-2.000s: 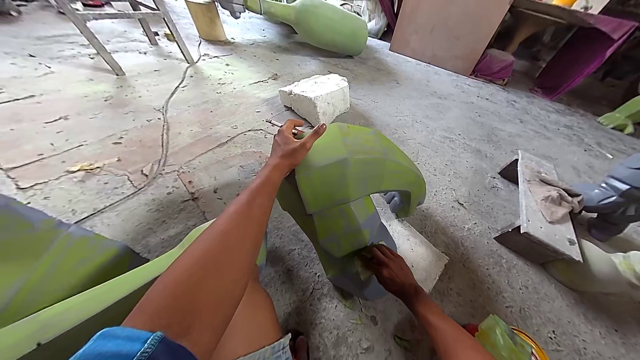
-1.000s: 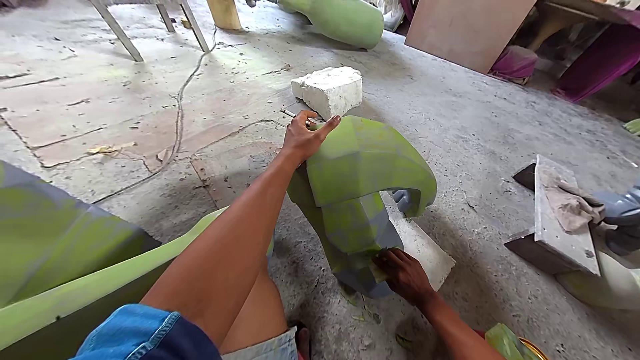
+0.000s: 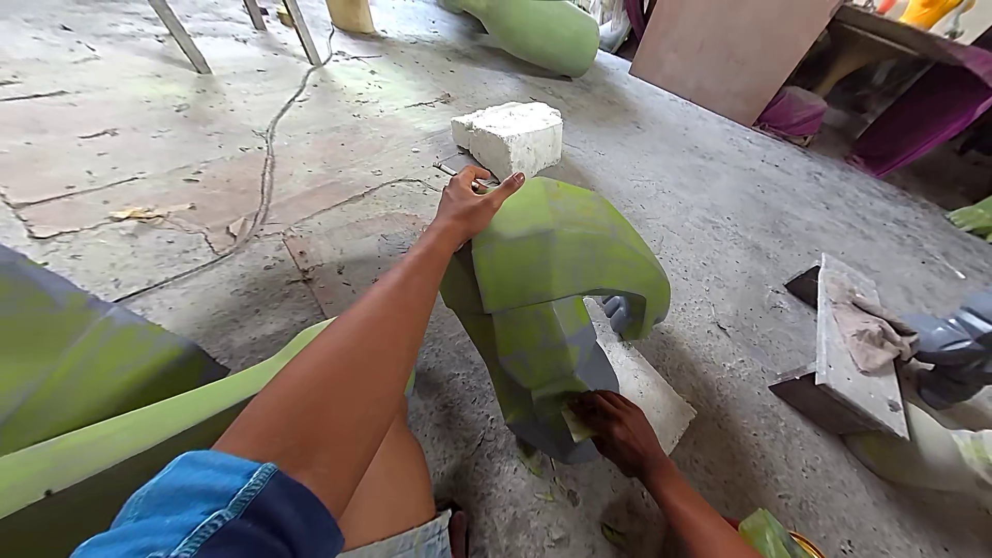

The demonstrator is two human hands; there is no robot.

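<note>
A faceted sculpture part (image 3: 566,256), patchy green and grey, stands in front of me and curves over at its right side. At its upper left edge rests my left hand (image 3: 473,203), with a thin whitish stick like a cigarette (image 3: 446,169) between its fingers. My right hand (image 3: 616,430) presses a small yellowish-green sheet, perhaps sandpaper (image 3: 575,425), against the part's lower end. A white block (image 3: 515,139) lies just beyond the part. Another pale slab (image 3: 651,387) is partly hidden beneath it.
Large green pieces (image 3: 155,418) lie at the left. A low bench (image 3: 856,356) with a rag (image 3: 868,329) stands at the right. A cable (image 3: 271,139) crosses the floor. Farther back are a green rounded form (image 3: 542,35), metal legs (image 3: 182,35) and a brown board (image 3: 721,54).
The right hand has shifted slightly along the lower end of the part. The left hand stays at the upper edge. The view has moved a little.
</note>
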